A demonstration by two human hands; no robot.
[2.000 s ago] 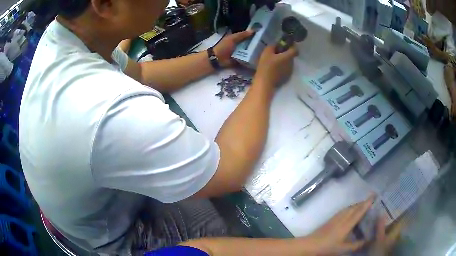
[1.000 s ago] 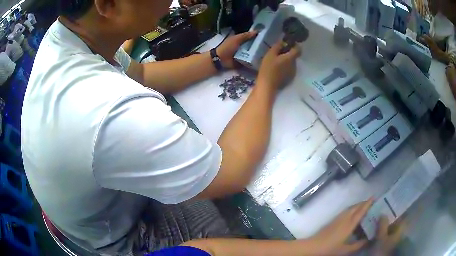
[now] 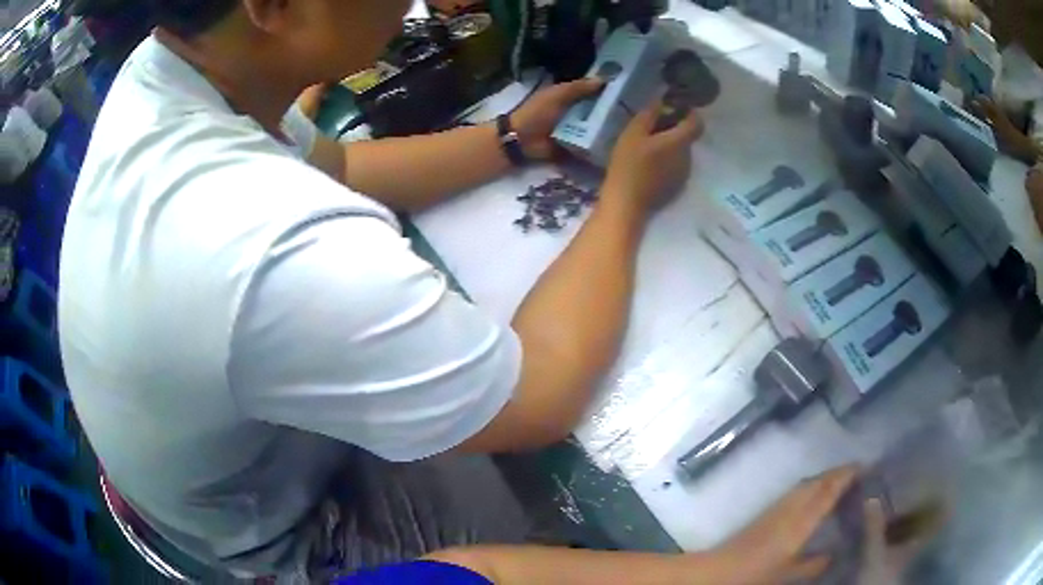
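Observation:
My left hand (image 3: 801, 523) reaches in from the bottom edge, past a blue sleeve, with fingers spread around a blurred greyish thing I cannot identify. My right hand (image 3: 898, 531) is a smear beside it at the lower right; its grip cannot be told. A pale, blurred carton or paper (image 3: 981, 414) shows beyond the hands. A dark grey handheld fan (image 3: 749, 409) lies loose just beyond my left hand, handle towards the near table edge. A row of light-blue retail boxes (image 3: 875, 331) lies picture side up behind it.
A seated neighbour in a white shirt (image 3: 355, 331) fills the left, holding a light-blue box (image 3: 606, 97) and a dark fan (image 3: 690, 80). Small dark parts (image 3: 554, 203) lie by their arm. More cartons (image 3: 944, 131) and grey fans (image 3: 852, 128) are at the upper right.
The white printed piece between my hands a second ago no longer shows clearly there; that area is now a greyish blur. The neighbour still holds the box and fan.

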